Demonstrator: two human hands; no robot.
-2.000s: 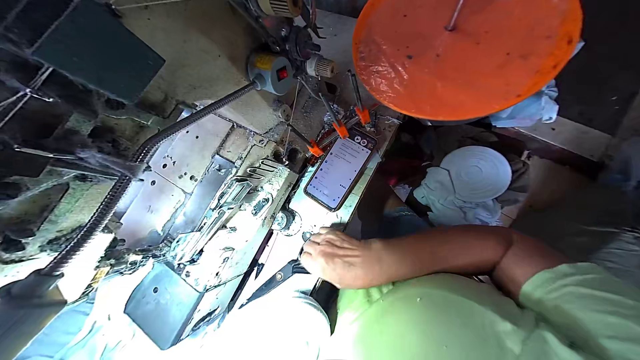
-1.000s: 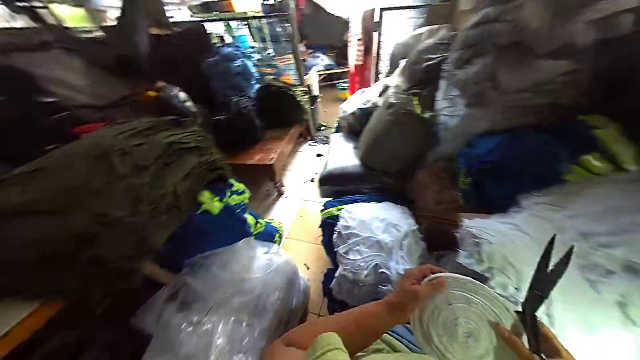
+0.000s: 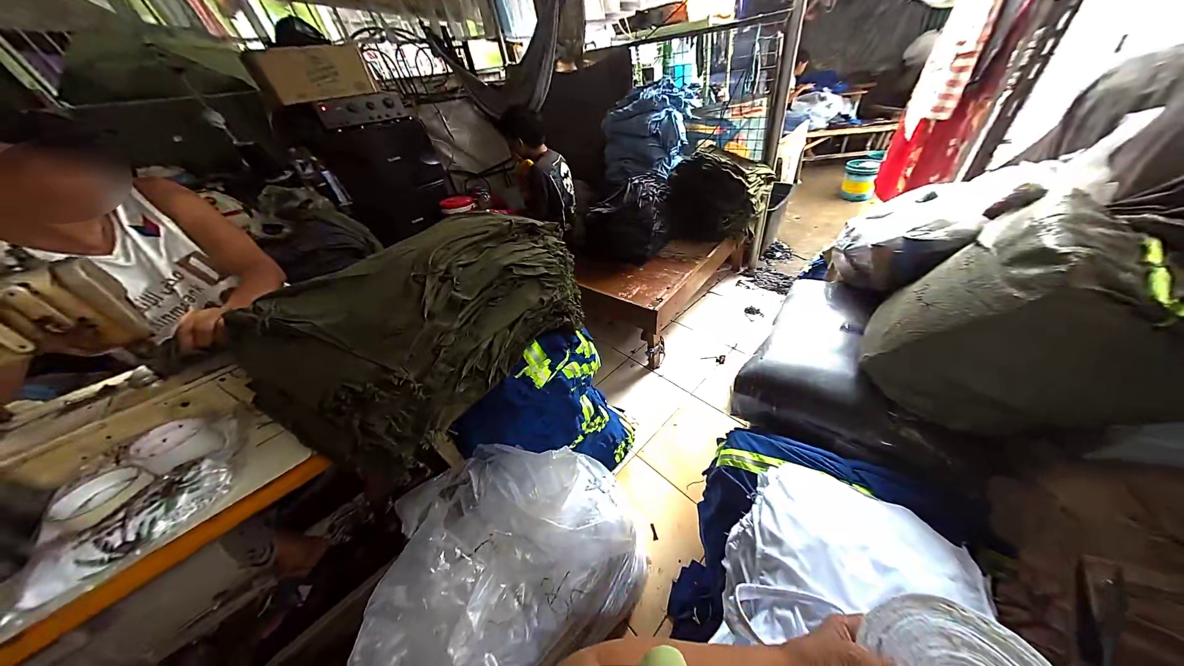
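Note:
At the bottom edge, my left hand (image 3: 832, 642) grips the left rim of a coiled roll of white tape or elastic (image 3: 943, 634). The lower part of the roll is cut off by the frame. My right hand is not in view. Dark scissors (image 3: 1099, 606) stand blurred at the lower right, to the right of the roll. Behind my left hand lies a heap of white cloth (image 3: 842, 546) on dark blue cloth with yellow-green strips (image 3: 740, 460).
At left, a person's hand (image 3: 202, 328) rests by a sewing machine (image 3: 83, 305) and a dark green cloth pile (image 3: 416, 324). A clear plastic bag (image 3: 509, 564) fills the lower middle. A wooden bench (image 3: 647, 277) and a large sack (image 3: 1017, 324) flank the tiled floor (image 3: 666, 435).
The view has swung from the sewing table to the room, then further left. The roll and scissors now sit lower in view, and my right hand has left the frame.

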